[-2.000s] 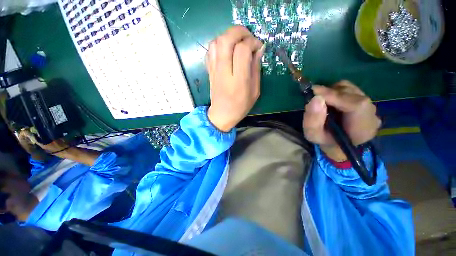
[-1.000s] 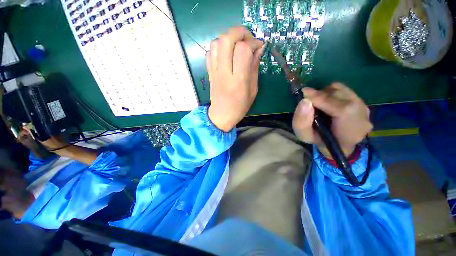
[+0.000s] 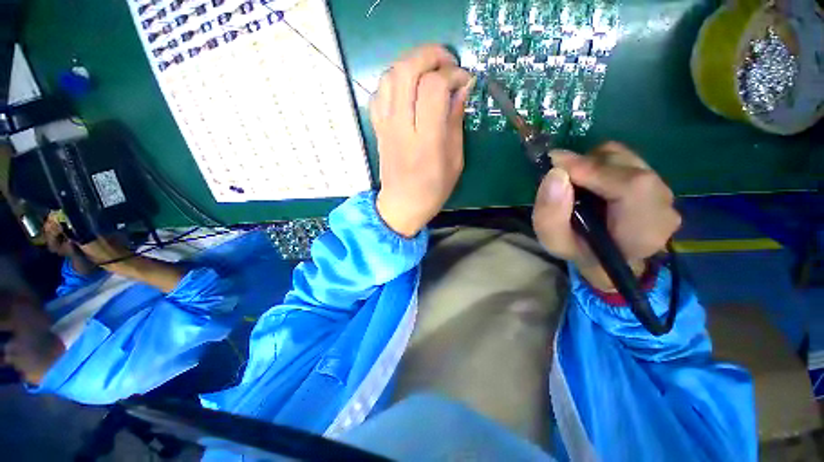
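Note:
My right hand (image 3: 607, 206) holds a black soldering iron (image 3: 603, 242) like a pen. Its brownish metal tip points up and left to the left edge of the green circuit board panel (image 3: 542, 68). My left hand (image 3: 420, 135) is beside that edge, thumb and fingertips pinched together near the iron tip. A thin strand (image 3: 312, 45), perhaps solder wire, runs from the upper left to this hand. What lies between the fingertips is too small to tell. A white sheet (image 3: 280, 144) with rows of dark components (image 3: 194, 36) at its top lies to the left.
A yellow-green round tub (image 3: 720, 68) with a silvery crinkled mass (image 3: 768, 74) stands at the upper right. Another board panel (image 3: 298, 239) shows at the bench's near edge. At the left, a person in blue handles a black device (image 3: 86, 194) with cables.
The board panel, white sheet and tub have shifted right in the picture. My left hand stays almost in place, so the panel's left edge now lies by its fingertips. The iron remains in my right hand.

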